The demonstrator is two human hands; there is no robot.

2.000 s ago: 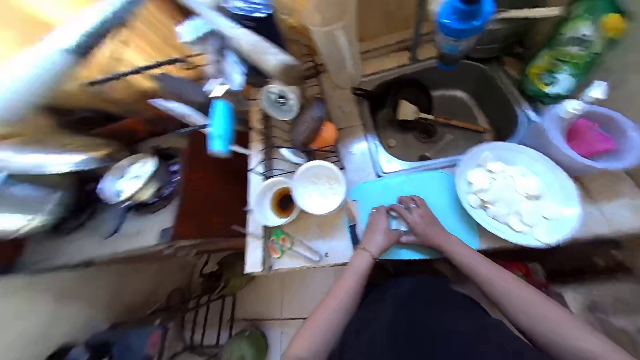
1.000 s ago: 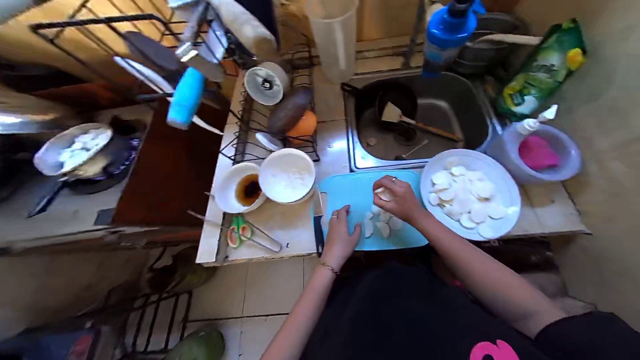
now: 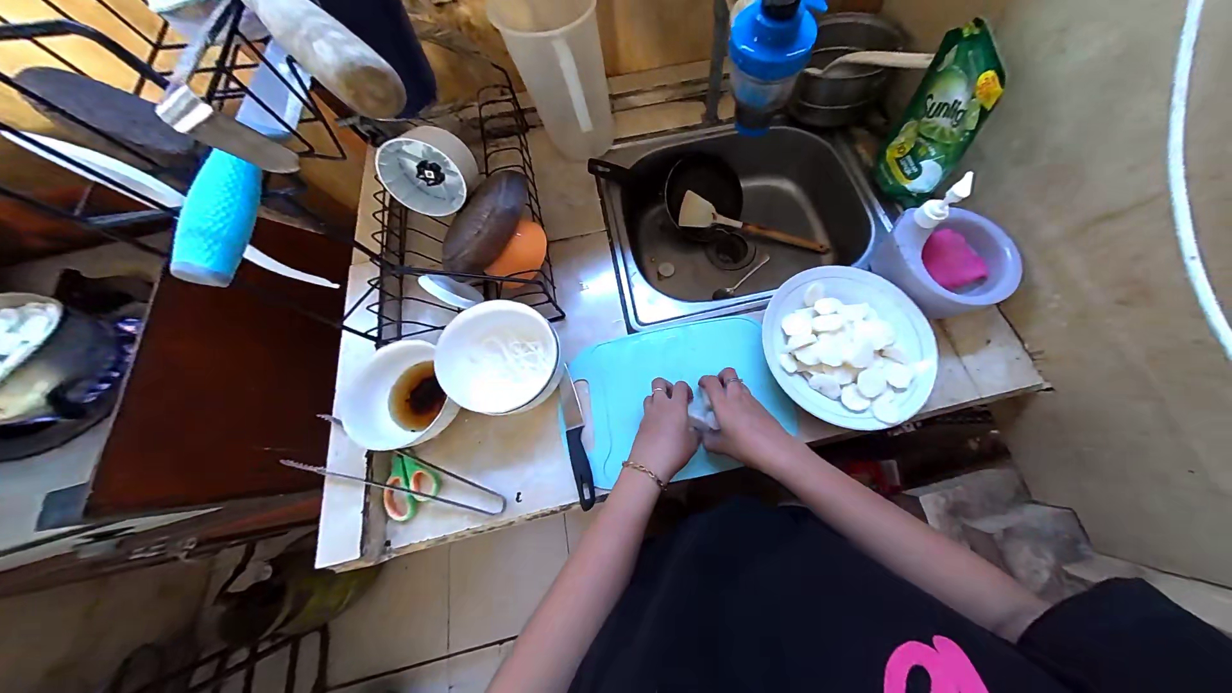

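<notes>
My left hand point(image 3: 666, 428) and my right hand point(image 3: 736, 416) meet over a light-blue cutting board point(image 3: 645, 361), gathered around white slices point(image 3: 702, 412) between their fingers. A kitchen knife with a black handle point(image 3: 579, 467) lies along the board's left edge. Right of the board, partly over its corner, a white plate point(image 3: 922, 390) holds a pile of round white slices point(image 3: 847, 348). To the left are a white bowl with pale contents point(image 3: 496, 356) and a white bowl with dark liquid point(image 3: 416, 395).
Behind the board is a steel sink point(image 3: 789, 207) with a small pan and a spatula point(image 3: 751, 229). Metal tongs point(image 3: 452, 500) and green-handled scissors point(image 3: 409, 484) lie at left. A wire dish rack point(image 3: 395, 250) and a hanging blue-handled utensil point(image 3: 218, 217) stand near; a lilac tub point(image 3: 1001, 260) is at right.
My hands have come together around the white slices; one second ago they were apart, with several slices lying on the board between them.
</notes>
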